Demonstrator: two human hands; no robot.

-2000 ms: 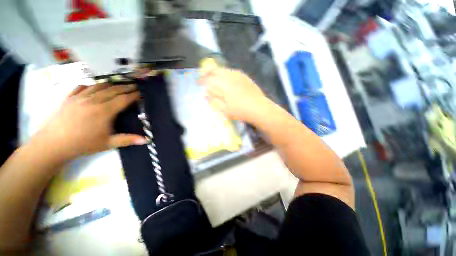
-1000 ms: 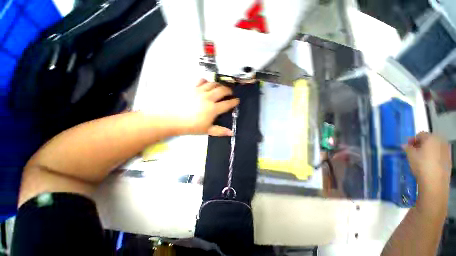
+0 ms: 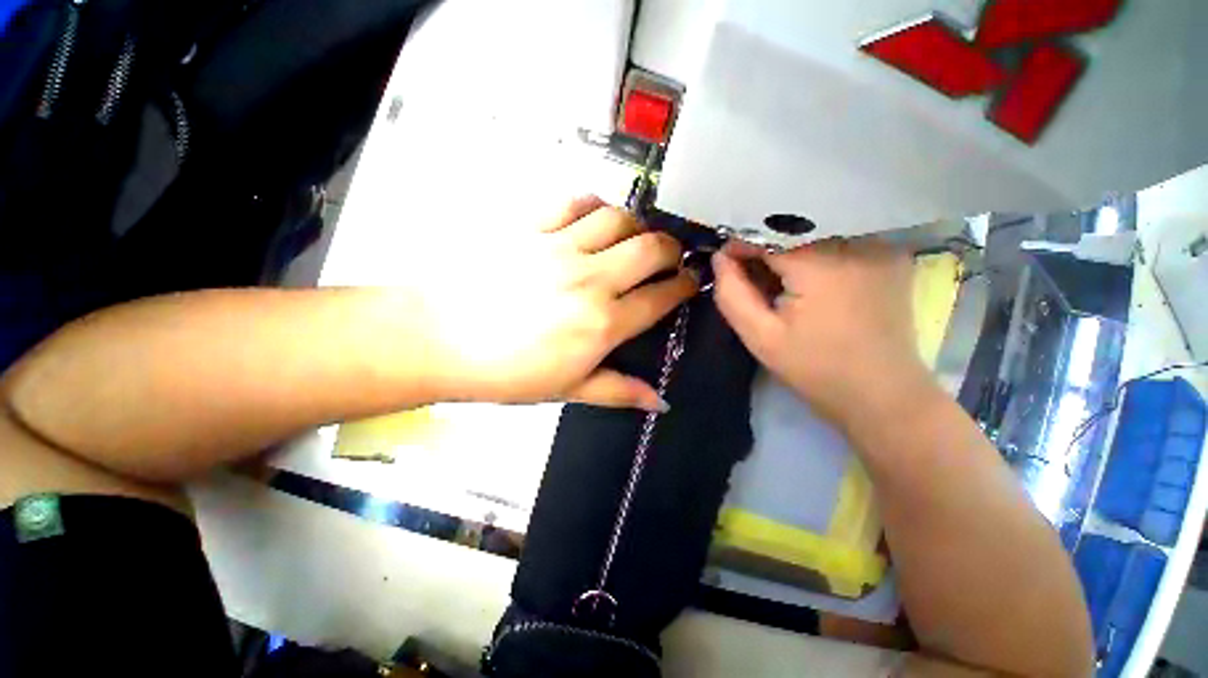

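A black strap piece [image 3: 689, 450] lies on the pale sewing plate, its far end under the machine head. A silvery zipper [image 3: 633, 497] runs down its middle to a small ring [image 3: 595, 607] above the rounded pouch end [image 3: 570, 646]. My left hand [image 3: 603, 298] lies spread, palm down, on the strap's far left part, thumb beside the zipper. My right hand [image 3: 828, 311] pinches a small metal ring [image 3: 698, 269] at the zipper's far end, close to my left fingertips. The needle area is mostly hidden by the head and my hands.
The white machine head [image 3: 848, 146] with red diamonds hangs over the far end. Yellow tape [image 3: 795, 550] edges the plate. Blue bins [image 3: 1150, 457] stand at the right. Black work with silver zippers [image 3: 252, 119] is heaped at the upper left.
My right hand has come from the blue bins to the strap's far end and now pinches a ring there. My left hand stays on the strap. The view has moved closer to the machine.
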